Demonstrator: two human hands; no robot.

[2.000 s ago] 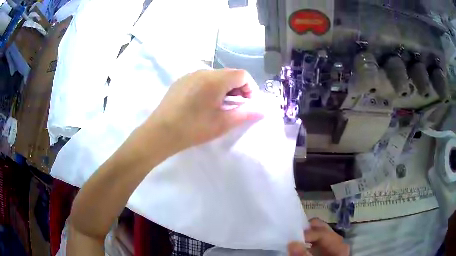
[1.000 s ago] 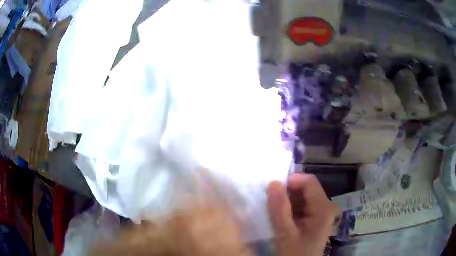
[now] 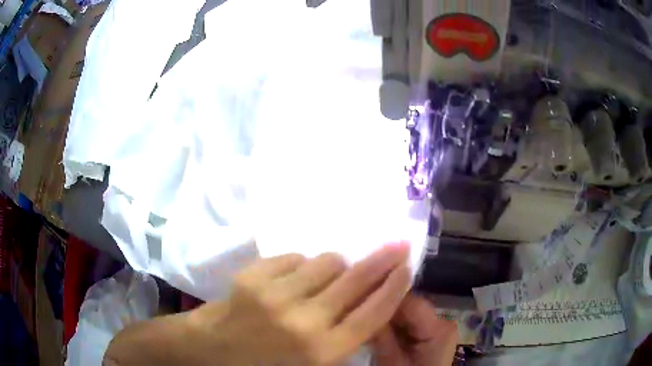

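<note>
A white fabric panel [image 3: 322,164], overexposed, lies left of the needle, its right edge running down from the presser foot [image 3: 417,161]. My left hand [image 3: 322,300] lies with its fingers on the fabric's lower part, fingertips near the right edge. My right hand [image 3: 418,332] is at the fabric's lower right edge, partly hidden behind my left hand; its fingers are bent at the cloth edge. The overlock machine with its red oval badge [image 3: 462,36] stands at the right.
More white pieces [image 3: 118,93] lie at the far left beside brown cardboard [image 3: 53,136]. Tension knobs [image 3: 554,136], a printed label tape [image 3: 525,284] and a measuring scale [image 3: 572,314] are at the right. White cloth [image 3: 114,314] hangs at lower left.
The fabric now lies bunched toward the left with a straight edge at the needle. My left hand has come down from beside the needle onto the lower cloth. My right hand has moved slightly.
</note>
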